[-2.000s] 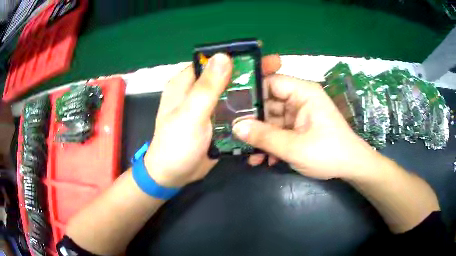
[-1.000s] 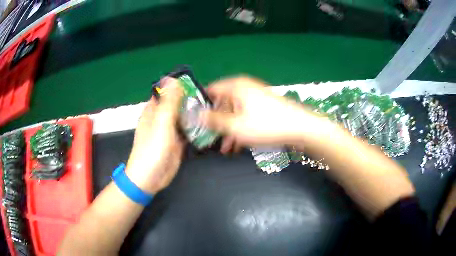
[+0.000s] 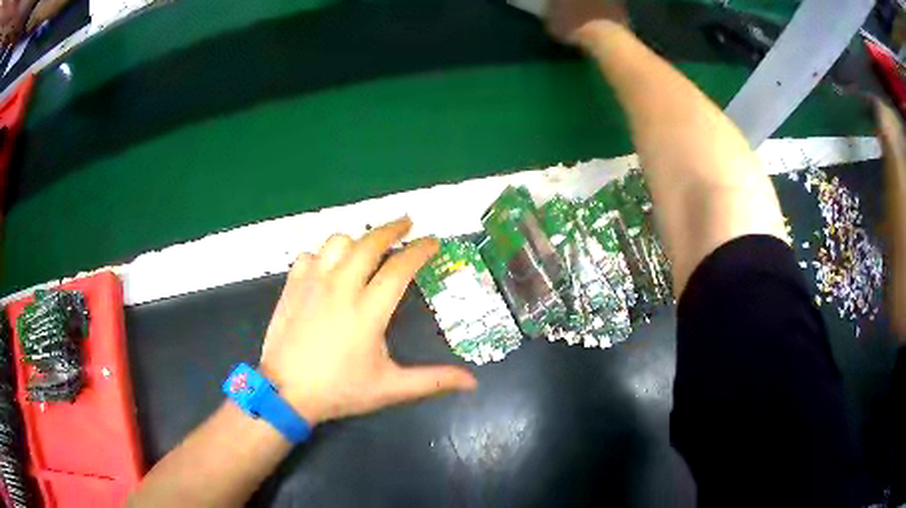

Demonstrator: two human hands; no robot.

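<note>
My left hand [image 3: 343, 332], with a blue band [image 3: 266, 402] on its wrist, has its fingers spread over the black bench and holds nothing. Its fingertips are at the top left corner of a green and silver circuit board [image 3: 473, 308]. More boards [image 3: 581, 268] overlap in a pile just right of it, partly behind my right forearm. My right hand [image 3: 586, 14] is stretched far over the green belt at the top edge, blurred and partly cut off. A pale thing shows beside its fingers; whether it is held cannot be told.
A red tray [image 3: 84, 427] with boards [image 3: 55, 347] lies at the left. A white strip [image 3: 228, 253] edges the green belt [image 3: 298, 139]. A grey post [image 3: 800, 74] stands at the upper right. Small loose bits [image 3: 844, 248] and another person's arm [image 3: 891, 198] are at the far right.
The dark phone housing with its board has left my hands and is not in view. My left hand has opened above the bench. My right arm has swung up and forward over the belt.
</note>
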